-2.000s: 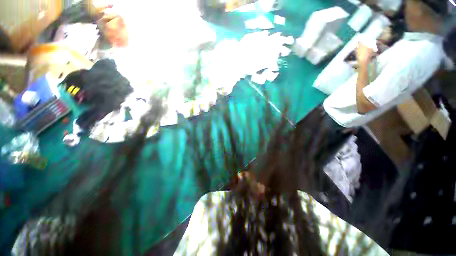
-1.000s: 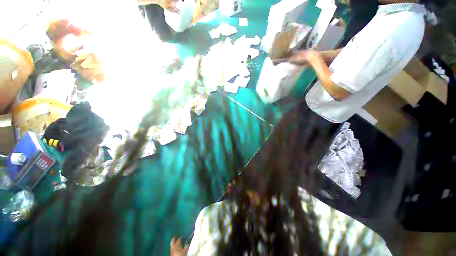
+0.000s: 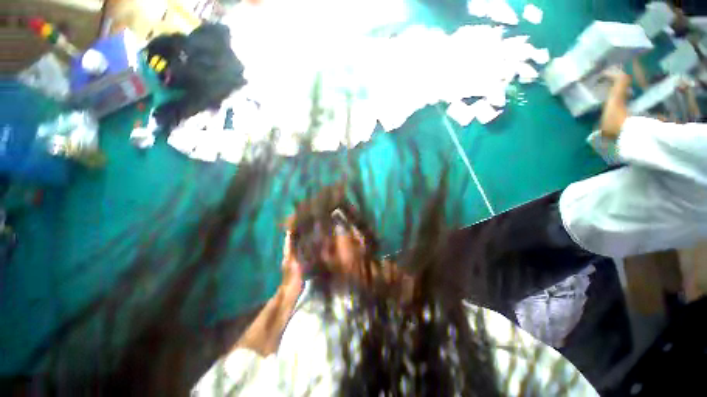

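My left hand (image 3: 291,262) is at the near edge of the green table (image 3: 155,233), with its forearm reaching up from the lower left. My right hand (image 3: 349,250) is close beside it, blurred and mostly behind dark strands of hair. A small pale edge shows by the right hand's fingers. Hair hides what is between the hands, so I cannot tell whether they hold anything. White slips (image 3: 481,58) lie spread across the far side of the table in bright glare.
A black cloth heap (image 3: 203,66), a blue printed box (image 3: 108,70) and a clear plastic bag (image 3: 70,133) are at left. At right a person in white (image 3: 620,201) reaches to white boxes (image 3: 605,46). A dark crate holds a whitish heap (image 3: 554,306).
My left hand has risen from the bottom edge to beside my right hand. The view has shifted, so the slips and the other person appear farther right. That person's arm now reaches to the boxes.
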